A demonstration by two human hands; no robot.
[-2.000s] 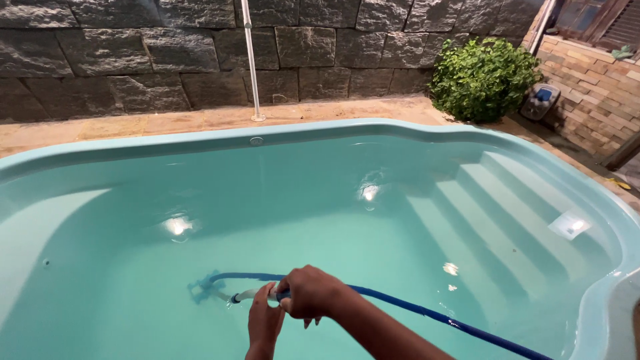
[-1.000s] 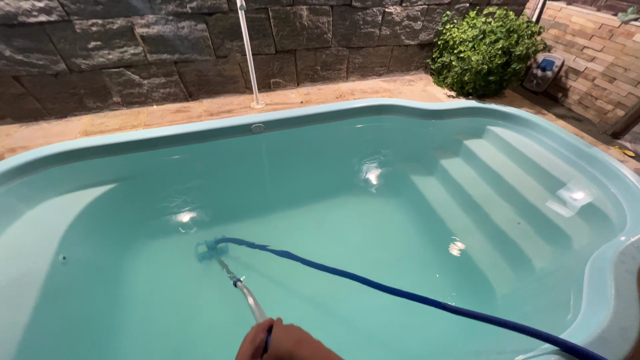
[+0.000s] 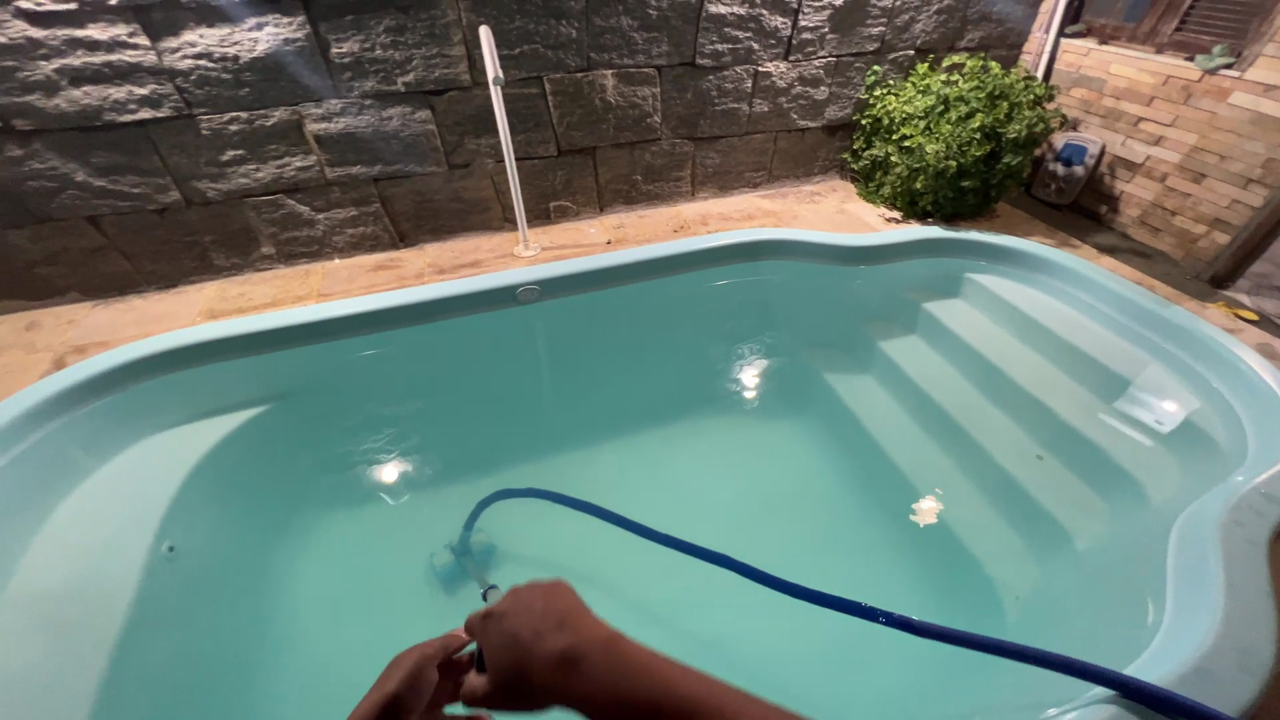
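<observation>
My right hand (image 3: 540,640) is closed around a metal telescopic pole (image 3: 490,594), whose far part runs down into the pool water. My left hand (image 3: 415,680) is beside and below it at the pole, fingers partly curled; the right hand hides their contact. At the pole's far end a blue pool vacuum head (image 3: 463,562) lies underwater, blurred by the water. From it a blue vacuum hose (image 3: 740,568) arches up and runs right, over the pool's near right rim.
The light blue pool rim (image 3: 330,308) curves around the water. Steps (image 3: 1000,400) descend at the right. Beyond stand a white post (image 3: 510,150), a stone wall (image 3: 390,130), a green bush (image 3: 950,135) and a grey and blue device (image 3: 1068,168).
The vacuum head has moved nearer to me and to the right since one second ago. The hose now arches more, and both hands show at the pole, where one showed before.
</observation>
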